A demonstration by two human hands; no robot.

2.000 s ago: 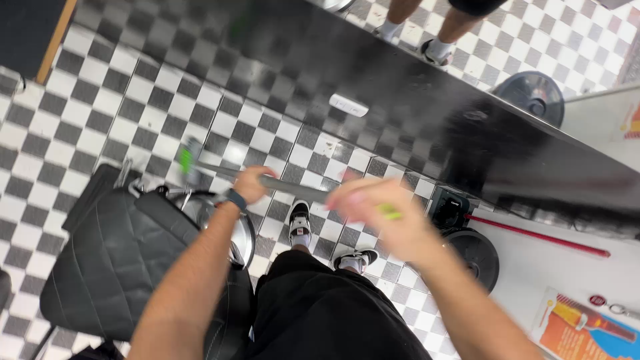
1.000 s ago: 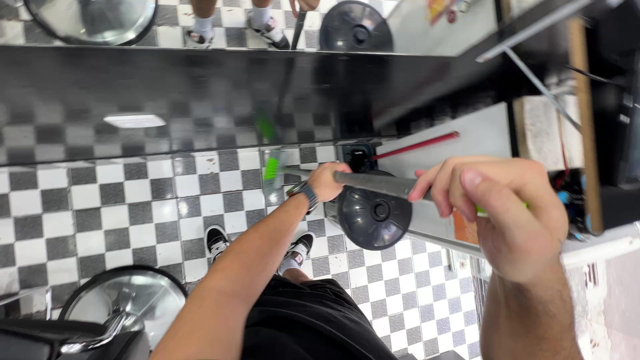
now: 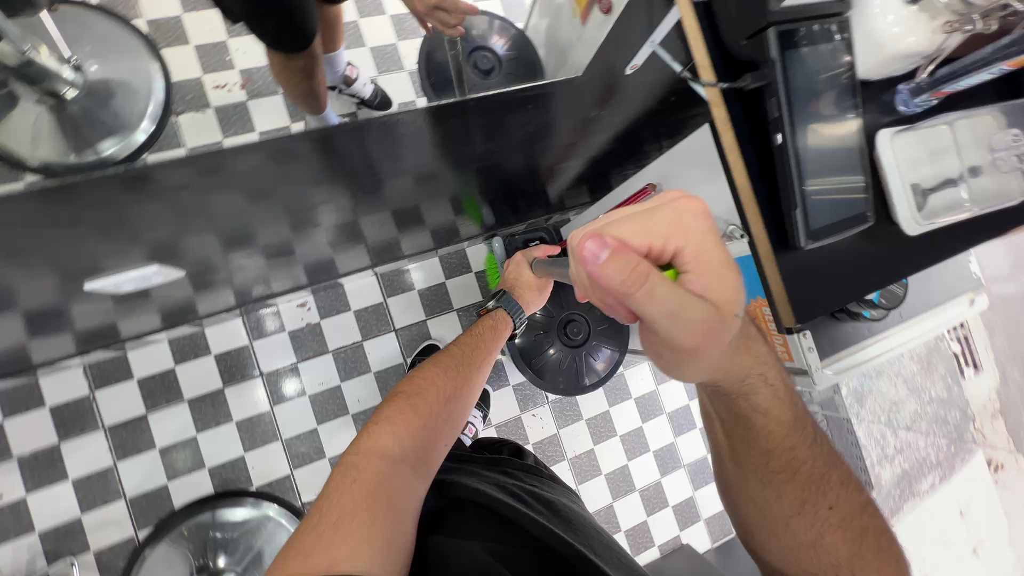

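Note:
A grey broom handle point(image 3: 552, 270) runs between my two fists. My left hand point(image 3: 528, 280), with a dark watch at its wrist, grips it lower down. Closer to the camera, my right hand point(image 3: 660, 280) is closed around its upper end, where a bit of green shows. The green bristles point(image 3: 493, 270) of the broom head appear just left of my left hand, low by the black wall panel; part of the head is hidden. Beneath the handle stands a round black ridged lid or base point(image 3: 573, 330). A black dustpan point(image 3: 532, 238) with a red handle point(image 3: 632, 198) is partly behind my hands.
A glossy black panel point(image 3: 320, 208) crosses the view, with a mirror above it. On the right is a black counter point(image 3: 840, 272) with a tablet point(image 3: 824, 132) and a clear-lidded container point(image 3: 952, 164). A round chrome chair base point(image 3: 220, 536) sits lower left on the checkered floor.
The view has swung right, off the black chair and onto the counter. Both hands have kept hold of the broom, and its head now shows near the dustpan.

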